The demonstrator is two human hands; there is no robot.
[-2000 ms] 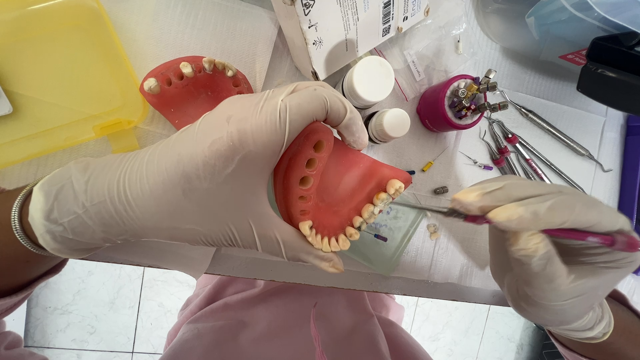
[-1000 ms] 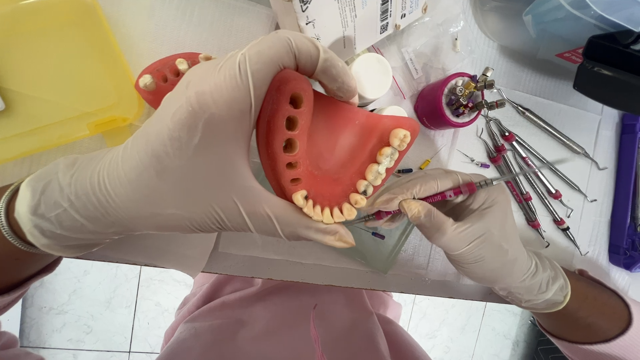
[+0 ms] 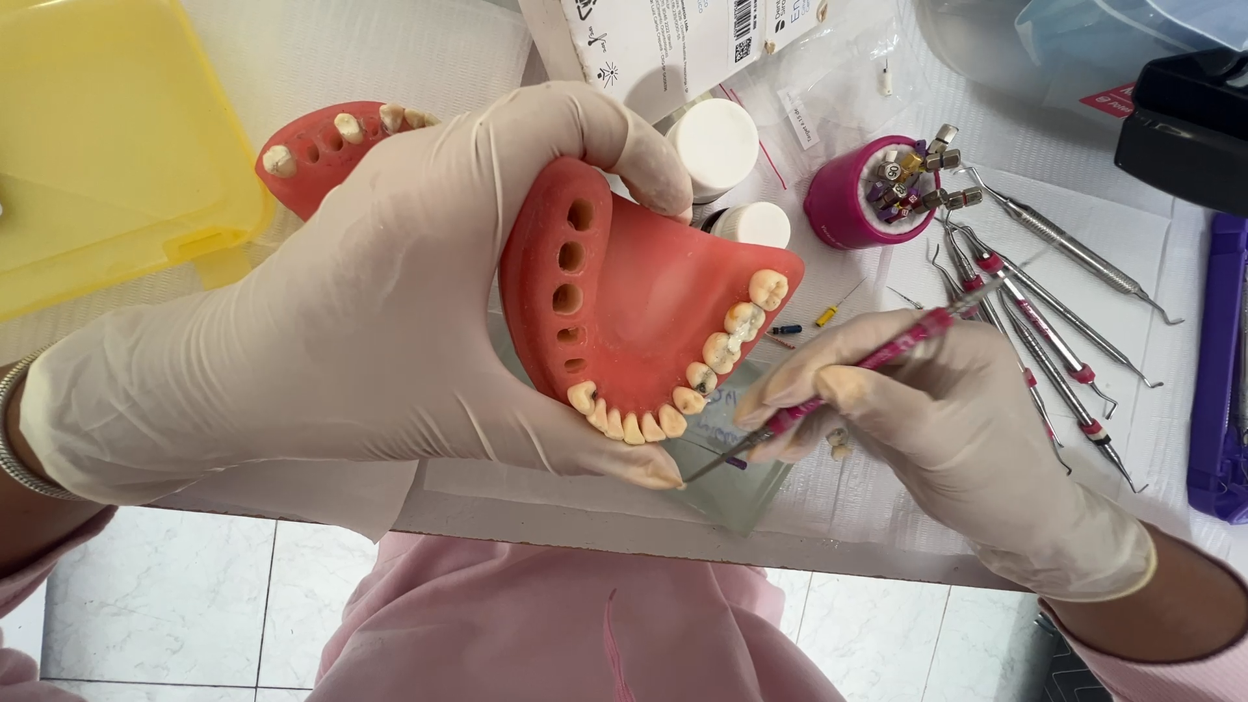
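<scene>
My gloved left hand (image 3: 390, 292) grips a red dental arch model (image 3: 653, 283) that bears cream teeth on the right and front and several bare sockets on the left. Whitish material covers part of the back teeth. In my gloved right hand (image 3: 877, 409) is a slim double-ended dental instrument with a magenta grip (image 3: 907, 339). Its lower tip lies close to my left thumb, just below the front teeth; whether they touch I cannot tell. A glass slab (image 3: 746, 497) with blue writing lies below the model. Behind my left hand sits a second red dental model (image 3: 317, 156), partly hidden.
White-capped bottles (image 3: 715, 151) and a printed box (image 3: 663, 49) stand behind the model. A magenta endodontic file holder (image 3: 848, 200) is right of them, beside several metal dental instruments (image 3: 1053, 341). A yellow plastic container (image 3: 117, 146) lies left, a purple case (image 3: 1219, 370) far right.
My right hand came leftward from the right side to the model's front, and the instrument's tip has moved from beside the back teeth to near my left thumb. My left hand still holds the model.
</scene>
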